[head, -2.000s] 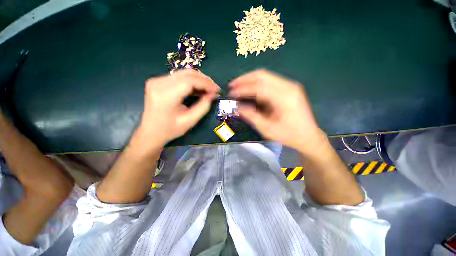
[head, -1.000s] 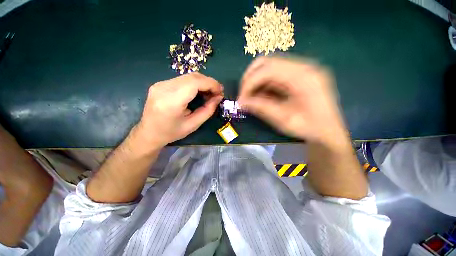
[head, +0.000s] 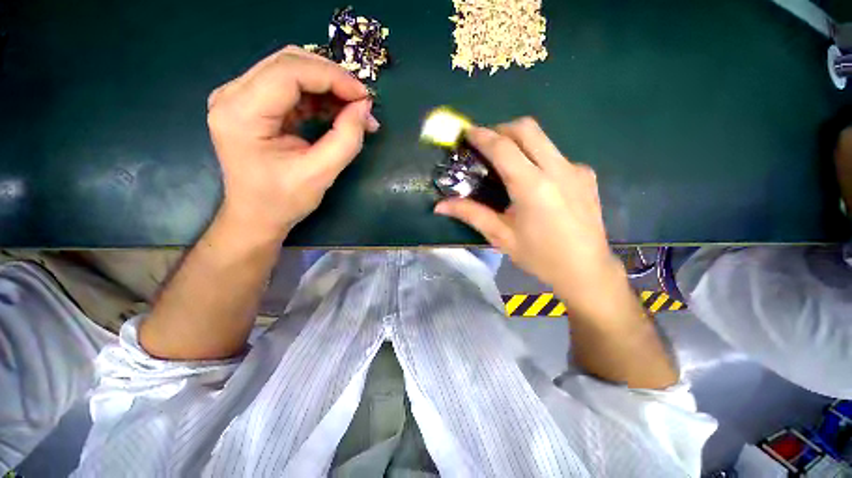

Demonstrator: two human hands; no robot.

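My right hand (head: 546, 205) holds the dark circuit board assembly (head: 460, 174) between thumb and fingers, right of centre. The yellow-edged battery cell (head: 444, 127) is just beyond the board, blurred and bright, near my index fingertip. My left hand (head: 290, 135) is to the left, its thumb and index fingertips close together in front of the dark pile. A tiny dark bit shows at those fingertips; whether it is pinched there or lies behind them is unclear.
The pile of dark wired components (head: 360, 42) lies at the back, beyond my left hand. The pile of cream pieces (head: 499, 35) lies to its right on the green bench (head: 654, 121). A person's pale sleeve (head: 771, 317) is at the right, below the bench edge.
The board and cell have moved into my right hand's grip, with the cell now on the far side of the board. My left hand has moved away from the board, left and outward toward the dark pile.
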